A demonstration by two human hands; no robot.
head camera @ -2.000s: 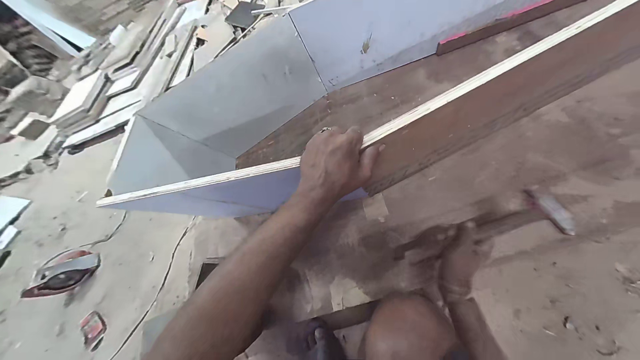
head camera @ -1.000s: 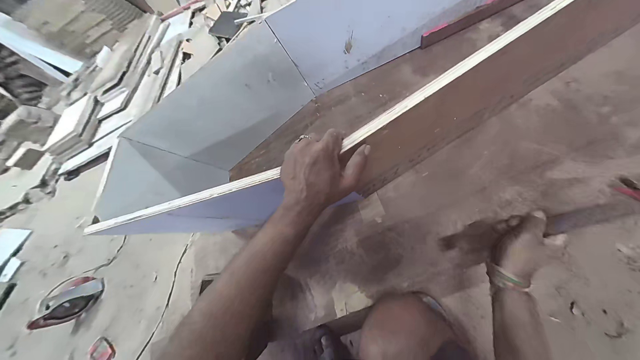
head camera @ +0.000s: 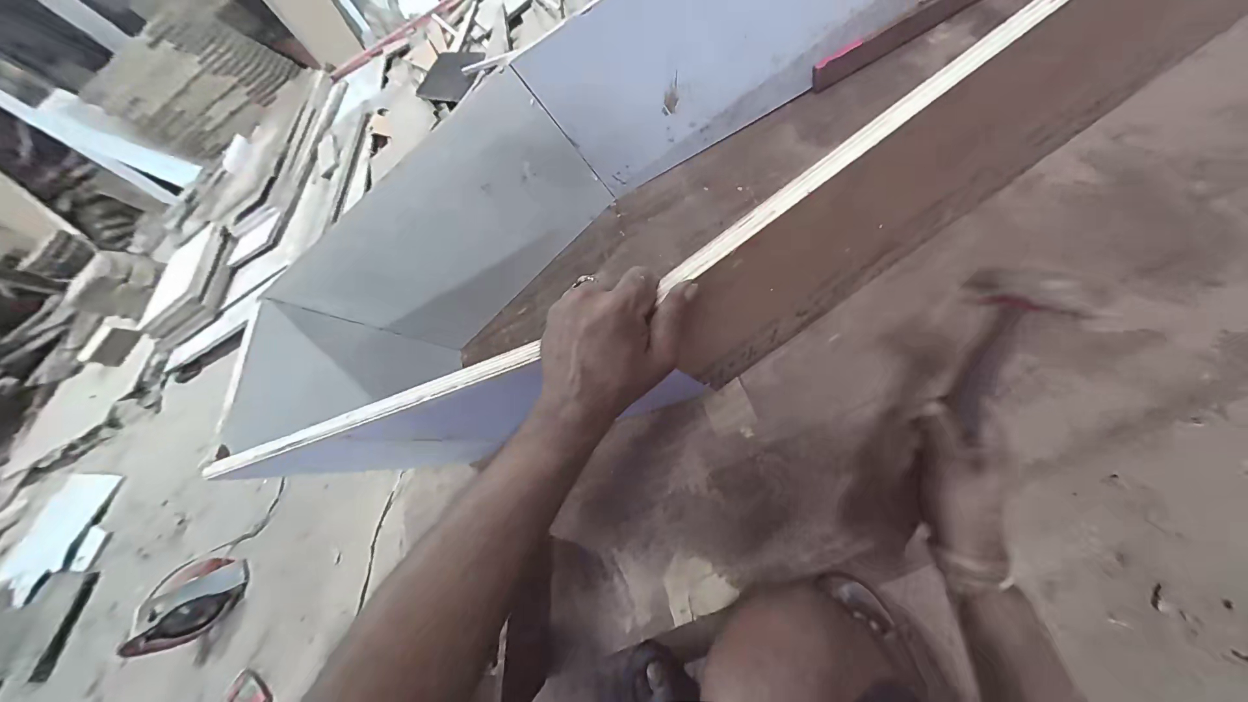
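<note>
My left hand (head camera: 609,341) grips the top edge of a plywood side panel (head camera: 838,244), thumb on the brown outer face and fingers over the inner side. The panel belongs to a long open plywood box with grey-lilac laminated walls (head camera: 468,185) and a brown floor. At the lower right my right hand (head camera: 951,478), blurred by motion, is closed around the handle of a hammer (head camera: 1024,292). The hammer's head points up, away from me, beside the box and apart from it. A brown strip of wood (head camera: 882,44) lies inside against the far wall.
Stacked board offcuts (head camera: 195,273) lie beyond the box at the left. A red-and-dark tool (head camera: 190,604), too unclear to name, rests on the ground at lower left near a thin cable (head camera: 385,536). White board pieces (head camera: 63,536) lie farther left. My knee (head camera: 799,643) is at the bottom.
The hammer, which pointed right in both earlier frames, now points up and away from me. My left hand keeps its hold on the panel edge.
</note>
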